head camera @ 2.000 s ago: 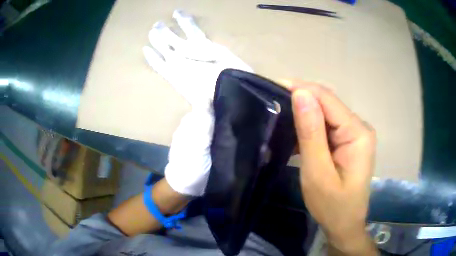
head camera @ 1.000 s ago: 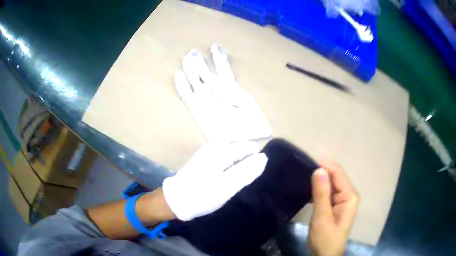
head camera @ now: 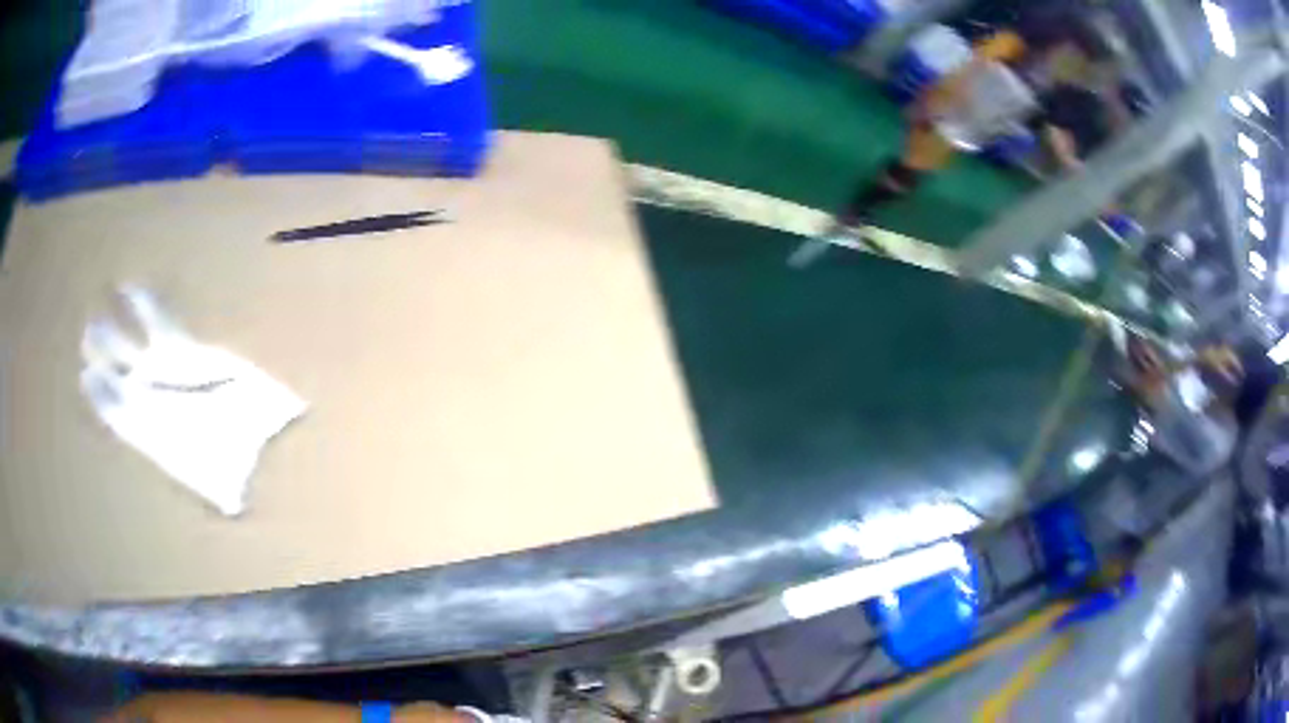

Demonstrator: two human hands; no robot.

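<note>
An empty white glove [head camera: 191, 403] lies on the tan cardboard sheet [head camera: 467, 381] at the left. Thin dark tweezers [head camera: 361, 226] lie on the sheet beyond it. My left forearm crosses the bottom left edge with a blue wrist band. Only a white sliver at the glove's cuff shows of my left hand [head camera: 492, 716]; the rest is cut off by the bottom edge. My right hand is out of the picture. The black smartphone is not visible.
Blue plastic sheets [head camera: 269, 106] at the upper left hold a white plug [head camera: 441, 62] and crumpled clear plastic. A screwdriver [head camera: 919, 148] with a gold-orange body hangs over the green belt. Another person's hands [head camera: 1202, 367] show blurred at the far right. A blue stool-like object [head camera: 926, 614] stands below the bench edge.
The view has swung right, so the sheet and glove now appear further left. The phone and my right hand have left the picture; my left hand has moved almost wholly below the edge.
</note>
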